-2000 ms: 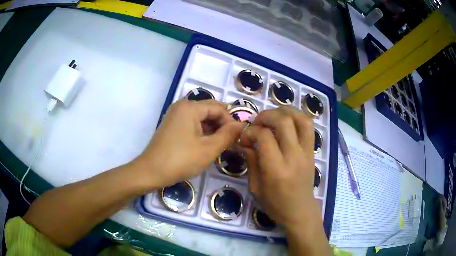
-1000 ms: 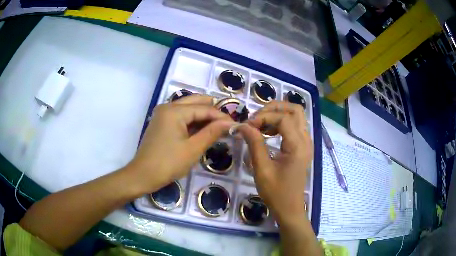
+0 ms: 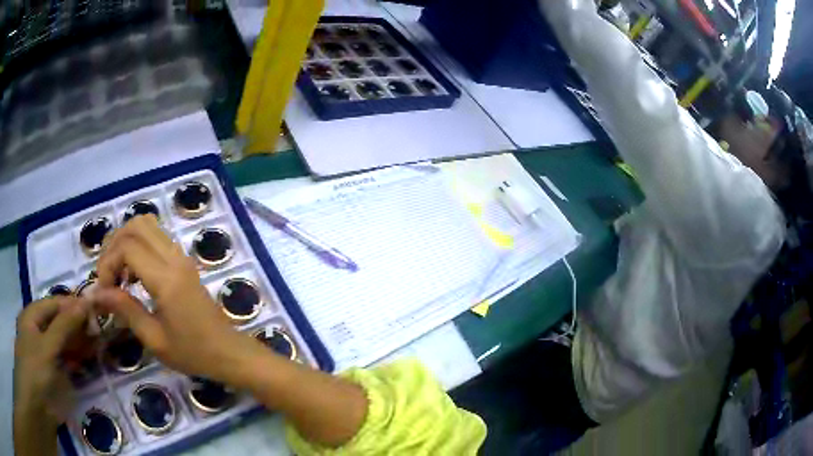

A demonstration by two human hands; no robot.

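The compartment tray (image 3: pixel 234 200), white with a dark blue border, is at the left and holds round watch heads with black faces and gold rims, such as one (image 3: pixel 241 298) in the right column. My left hand (image 3: pixel 52 343) is at the left edge, partly blurred, fingers curled over the tray. My right hand (image 3: pixel 159 289) is over the tray's middle, its thumb and fingertips close to the left fingertips. A watch head is partly visible between the hands. Whether the fingertips pinch it or a small film tab is hidden.
A purple pen (image 3: pixel 303 236) lies on the record sheet (image 3: pixel 392 240), with a white adapter (image 3: pixel 517 207) at its right. A yellow post (image 3: pixel 272 80) stands behind. Another filled tray (image 3: pixel 374 107) is farther back. A person in a pale smock (image 3: pixel 677 232) is at the right, arm extended.
The view has swung right, so the tray and both hands now appear at the left, and the person has come into view. The hands remain close together over the tray.
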